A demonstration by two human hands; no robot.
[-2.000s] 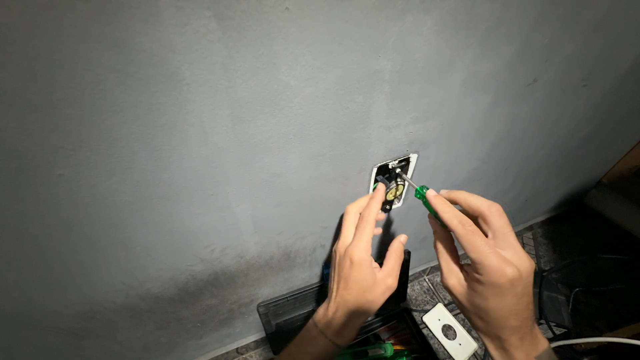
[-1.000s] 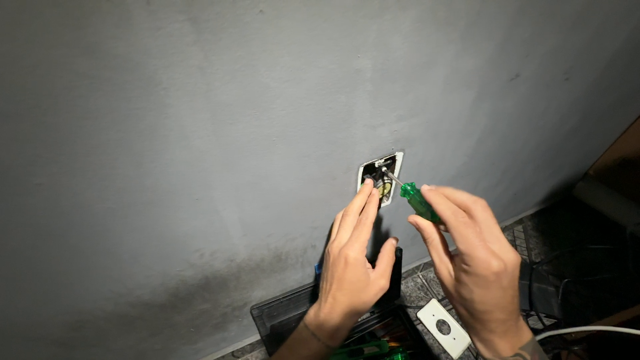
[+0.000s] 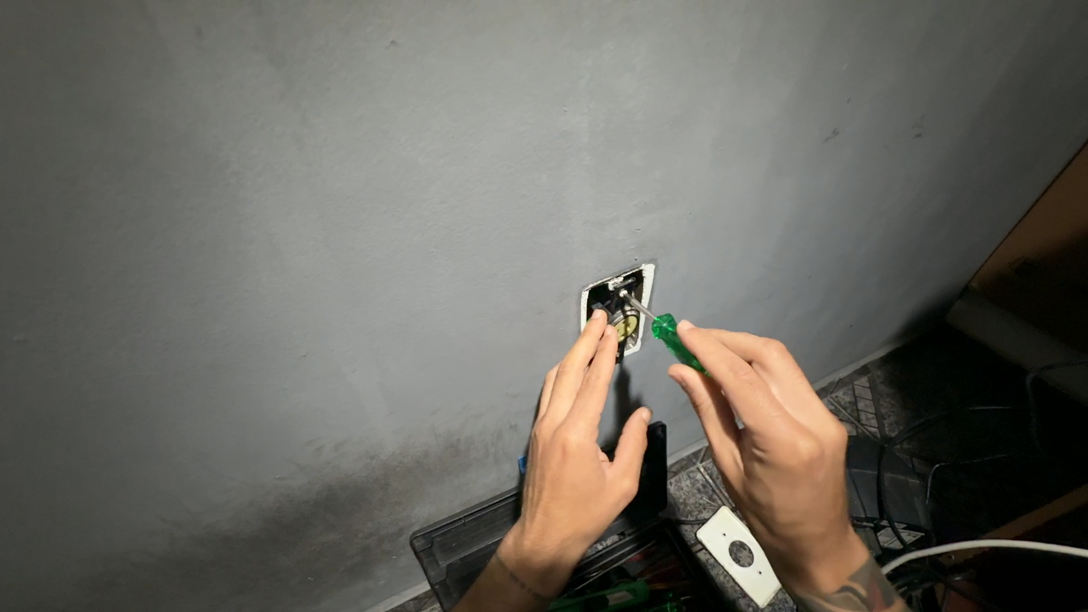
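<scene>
A wall box with a white rim [image 3: 586, 303] is set in the grey wall, with dark wires and a round yellowish socket part [image 3: 626, 327] inside it. My left hand [image 3: 578, 459] rests its fingertips at the box's lower left, on or beside the socket part; its thumb stands apart. In my right hand [image 3: 765, 433] is a screwdriver with a green translucent handle [image 3: 677, 342], held between thumb and fingers. The shaft slants up and left into the box, its tip at a screw or metal part near the top. Contact at the tip is too small to confirm.
Below my hands lies an open black toolbox [image 3: 467, 540] with green-handled tools inside. A white cover plate [image 3: 738, 557] with a round hole rests on the tiled floor. Dark cables, a white cable [image 3: 994, 546] and a dark device are at the lower right.
Since two seconds ago my right hand has shifted its hold on the screwdriver's green handle. The left hand remains at the wall box. The view has shifted slightly.
</scene>
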